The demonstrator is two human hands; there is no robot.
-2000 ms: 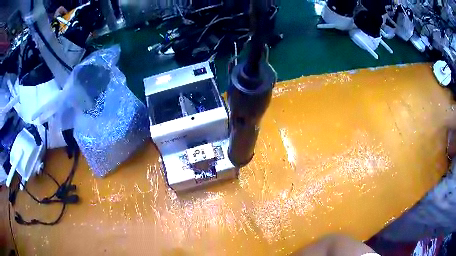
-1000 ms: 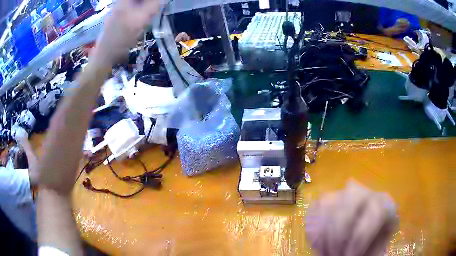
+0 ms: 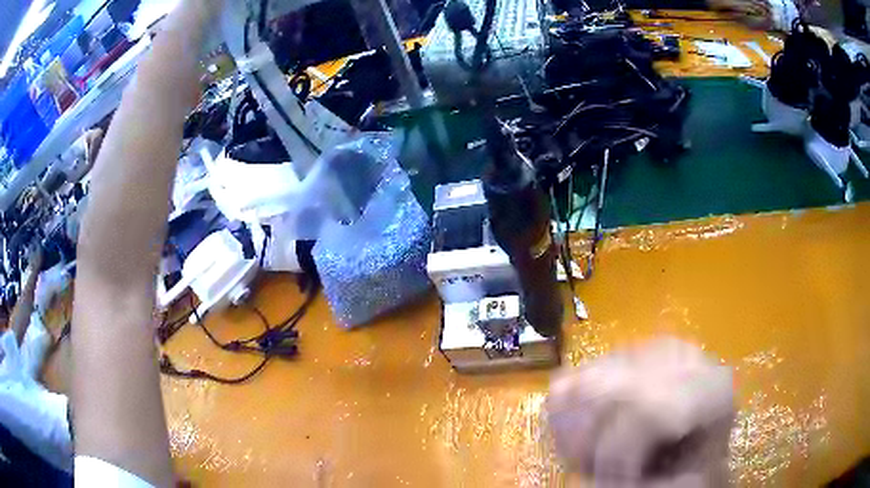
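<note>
My left forearm rises along the left side; my left hand is cut off by the top edge. My right hand (image 3: pixel 644 415) is a blurred, curled shape low over the table at right; I cannot tell whether it holds anything. The white screw feeder (image 3: pixel 477 272) stands mid-table, its metal pick-up block (image 3: pixel 500 322) facing me. The black electric screwdriver (image 3: pixel 527 243) hangs upright, slightly tilted, against the feeder's right side. A bluish plastic bag of screws (image 3: pixel 374 262) stands left of the feeder.
A white camera unit (image 3: pixel 215 272) and black pigtail cables (image 3: pixel 272 345) lie left of the bag. Thin wires with white plugs (image 3: pixel 580 310) hang right of the screwdriver. Black cables (image 3: pixel 611 105) heap on the green surface (image 3: pixel 725 157). White camera units (image 3: pixel 820 114) stand far right.
The view has swung up and left since two seconds ago. My left arm and right hand have come into view. Since one second ago, my left hand has gone out past the top edge.
</note>
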